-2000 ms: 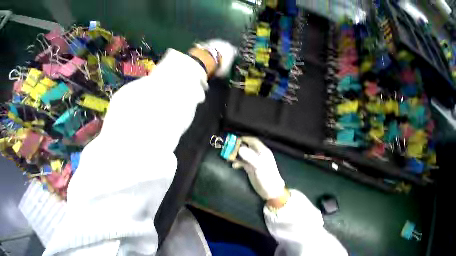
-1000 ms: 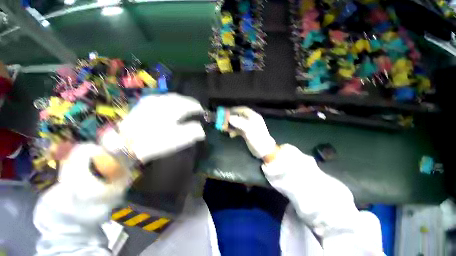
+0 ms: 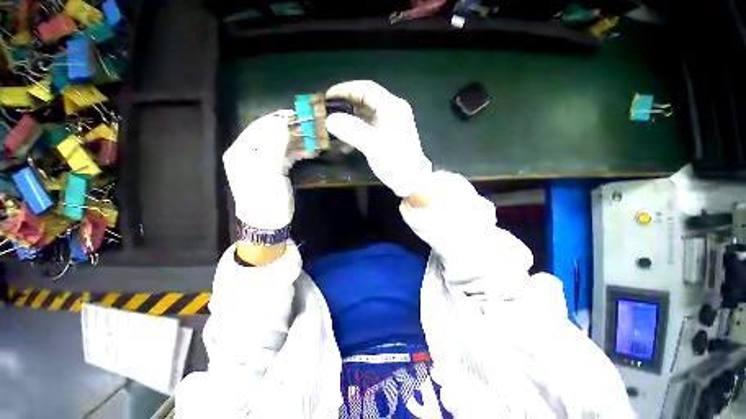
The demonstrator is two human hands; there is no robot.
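Observation:
My left hand (image 3: 260, 168), in a white glove with a wristwatch below it, holds the clip handles at the left side of teal binder clips (image 3: 307, 121). The clips sit on a small housing with a brownish edge (image 3: 321, 123). My right hand (image 3: 378, 131), in a white glove, grips the housing from the right; its fingers hide part of it. Both hands meet above the near edge of the green bench.
A black housing (image 3: 472, 100) and a single teal clip (image 3: 644, 107) lie on the green bench (image 3: 556, 106). A mixed clip heap (image 3: 74, 155) is at far left beside a black tray (image 3: 173, 180). A control box (image 3: 634, 278) with a blue screen stands at right.
The view has shifted down and right. My left hand has moved from beside the clip heap to the teal clips, and both hands now hold the piece together.

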